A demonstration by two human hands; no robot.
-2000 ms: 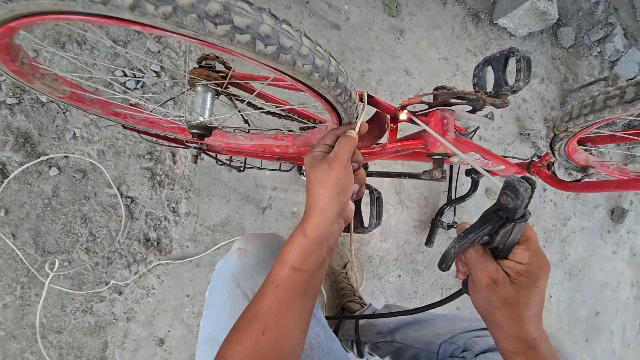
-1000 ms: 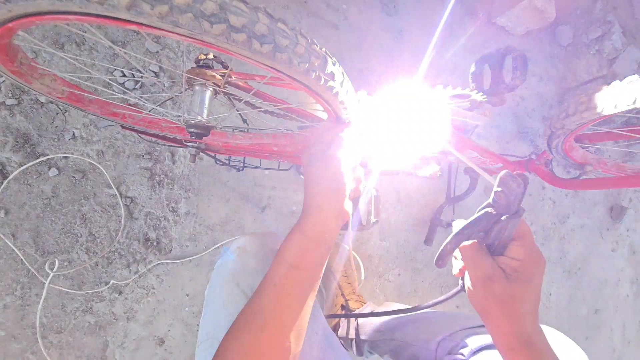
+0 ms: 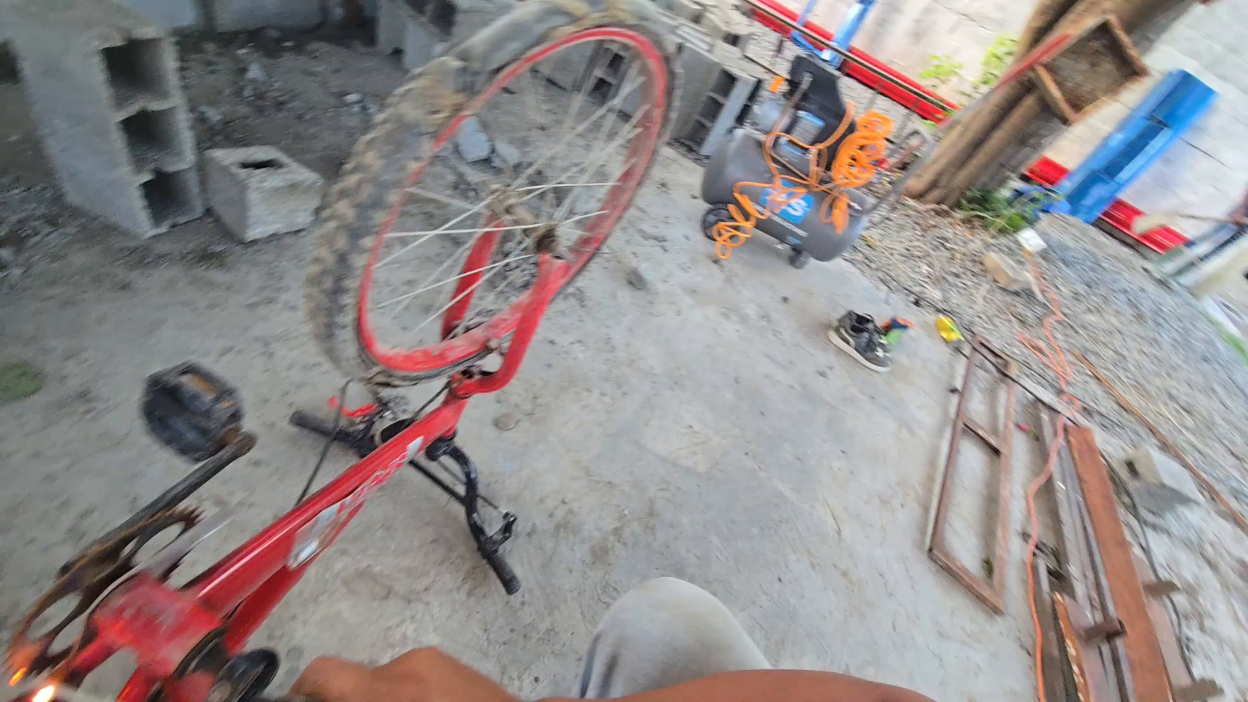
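Observation:
The red bicycle frame [image 3: 322, 517] stands upside down, its handlebar [image 3: 478, 517] on the concrete floor and its front wheel [image 3: 507, 205] raised. Small orange glowing spots [image 3: 44, 693] show at the lower left, by the rusty chainring [image 3: 93, 585] and bottom bracket. A black pedal [image 3: 192, 409] sticks out above them. At the bottom edge, what appears to be my right hand [image 3: 400, 675] is near the frame, its forearm reaching in from the right. Its fingers are mostly cut off, and whether it holds the electrode holder is hidden. My left hand is out of view.
Concrete blocks [image 3: 263, 195] stand behind the wheel. An air compressor [image 3: 790, 195] with a coiled orange hose is at the back, with shoes [image 3: 860, 341] in front of it. Rusty metal frames [image 3: 960, 468] and an orange cord [image 3: 1035, 546] lie at the right. My knee [image 3: 673, 639] shows below.
The bright welding arc seen one second ago does not show; small glowing spots do. The view has swung widely towards the front wheel and the yard. My left hand has left the view.

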